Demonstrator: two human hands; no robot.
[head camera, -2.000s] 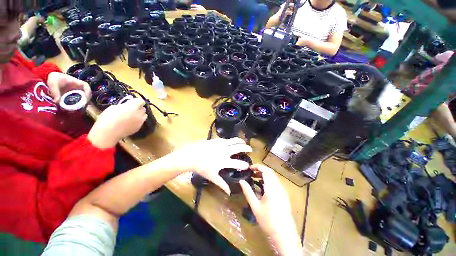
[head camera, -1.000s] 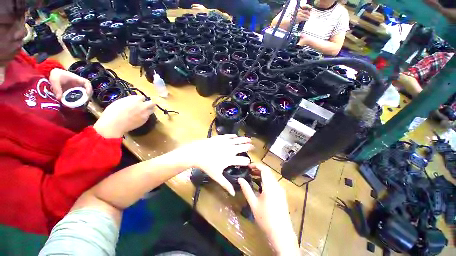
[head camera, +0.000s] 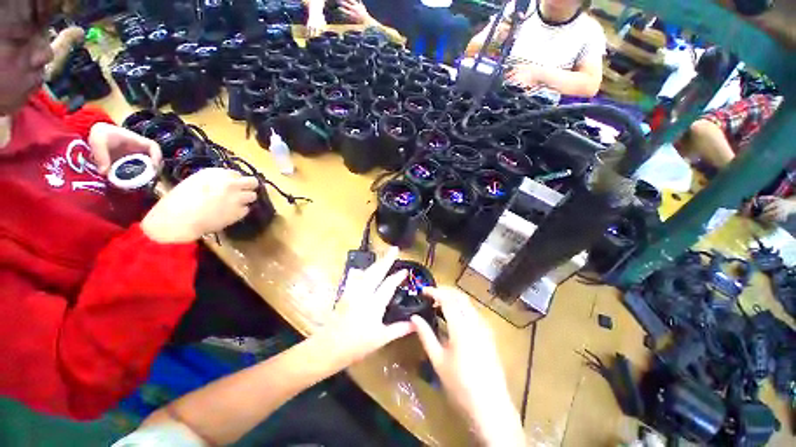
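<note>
A black lens unit stands on the bench near its front edge, its glass facing up with blue and red reflections. My left hand is around its left side, fingers spread against the rim. My right hand touches its right side with thumb and fingers. Both hands hold the unit between them; its lower part is hidden. A slim dark box with a cable lies just behind my left hand.
The electric screwdriver leans over the silver-white screw feeder at right. Rows of black lens units stand behind. A black heap of parts lies at right. A white bottle and a person in a red sleeve are at left.
My left hand has moved left and down off the unit's top, so its glass now shows. The slim dark box has come into view. The screwdriver has swung slightly.
</note>
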